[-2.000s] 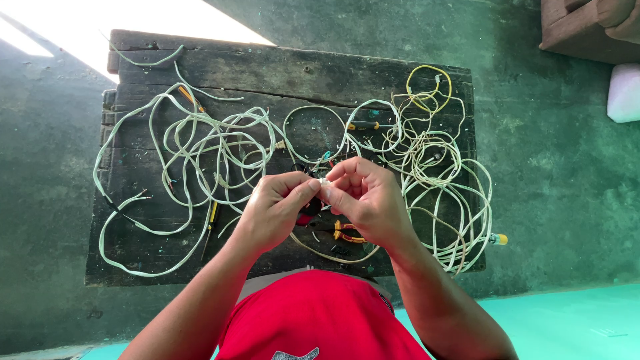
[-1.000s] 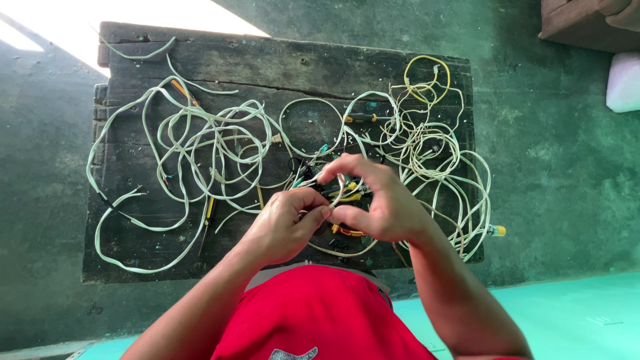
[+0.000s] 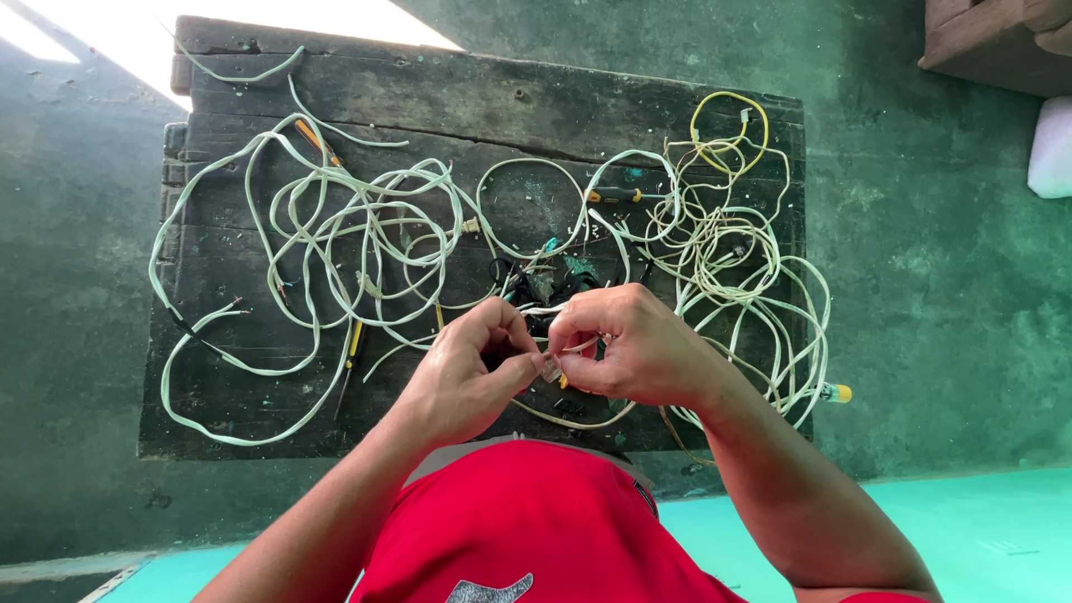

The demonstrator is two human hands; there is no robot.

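My left hand point(image 3: 486, 368) and my right hand point(image 3: 624, 343) meet over the near middle of a dark wooden table point(image 3: 469, 92). Between their fingertips is a small clear piece point(image 3: 550, 368), perhaps a plastic connector, with thin wire ends. My left thumb and index finger pinch it from the left, my right fingertips from the right. A pale cable point(image 3: 543, 310) runs just behind the fingers. Black cords and small dark parts point(image 3: 536, 289) lie beyond my hands, and something yellow is partly hidden under my right hand.
White cable coils point(image 3: 368, 209) spread over the left, with an orange-handled tool point(image 3: 318, 142) and a yellow-handled screwdriver point(image 3: 355, 343). Tangled cables point(image 3: 729, 251) and a yellow cable loop point(image 3: 766, 138) lie right. A black-and-yellow screwdriver point(image 3: 615, 195) lies behind my hands. A yellow-ended item point(image 3: 837, 393) overhangs the right edge.
My right hand has come down from its raised, spread pose of a second ago, and its fingertips now meet those of my left hand at the small clear piece.
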